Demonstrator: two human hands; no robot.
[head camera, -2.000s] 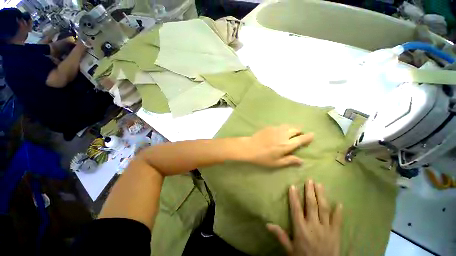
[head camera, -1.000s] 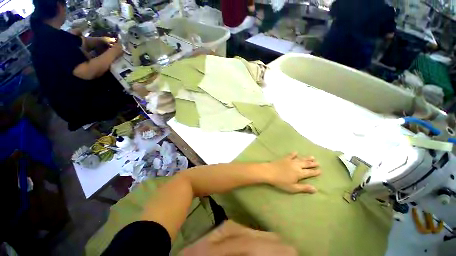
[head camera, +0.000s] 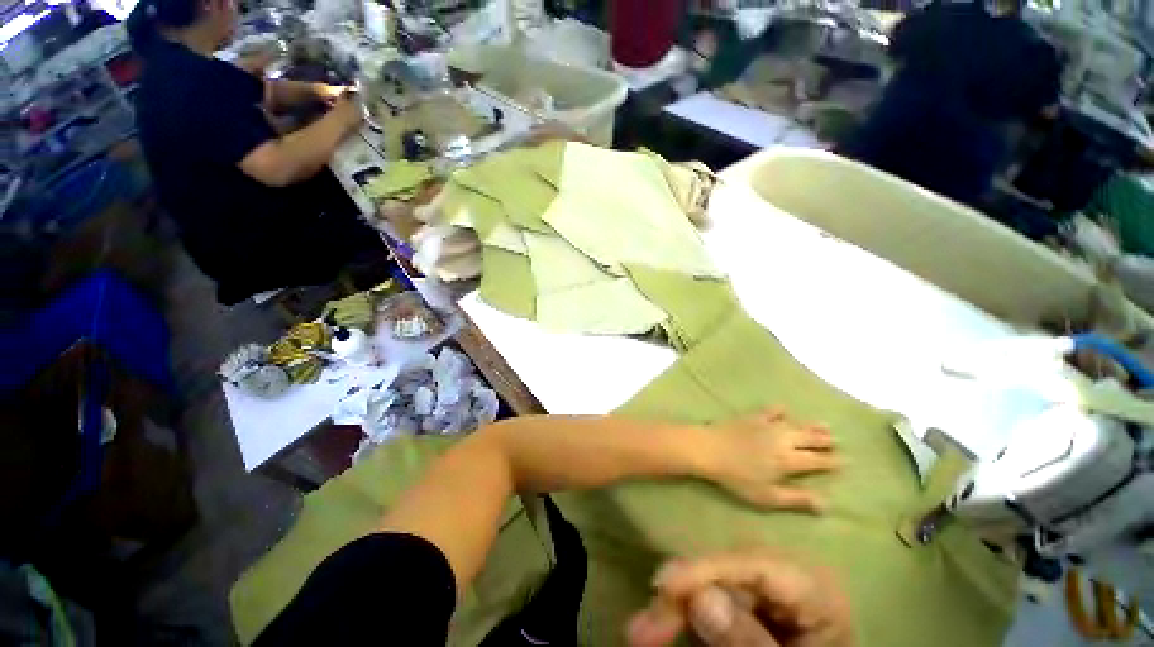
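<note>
An olive garment panel (head camera: 772, 379) lies over the white table and under the sewing machine (head camera: 1050, 468). Its presser foot (head camera: 931, 525) sits on the cloth at the right. My left hand (head camera: 769, 461) lies flat on the panel, fingers pointing to the machine. My right hand (head camera: 749, 604) is blurred at the bottom edge, raised over the cloth with fingers curled; whether it holds anything cannot be told. More olive cloth (head camera: 367, 518) hangs below my left arm.
Cut pieces (head camera: 608, 215) are piled on the table's far left. A long cream trough (head camera: 936, 228) runs behind. Orange scissor handles (head camera: 1098, 604) lie at right. A side shelf (head camera: 272, 423) holds thread and scraps. A person (head camera: 241, 152) works at far left; another (head camera: 955, 89) is behind.
The view has swung up and left. My right hand has lifted off the panel and its fingers have curled. My left hand stays flat on the cloth.
</note>
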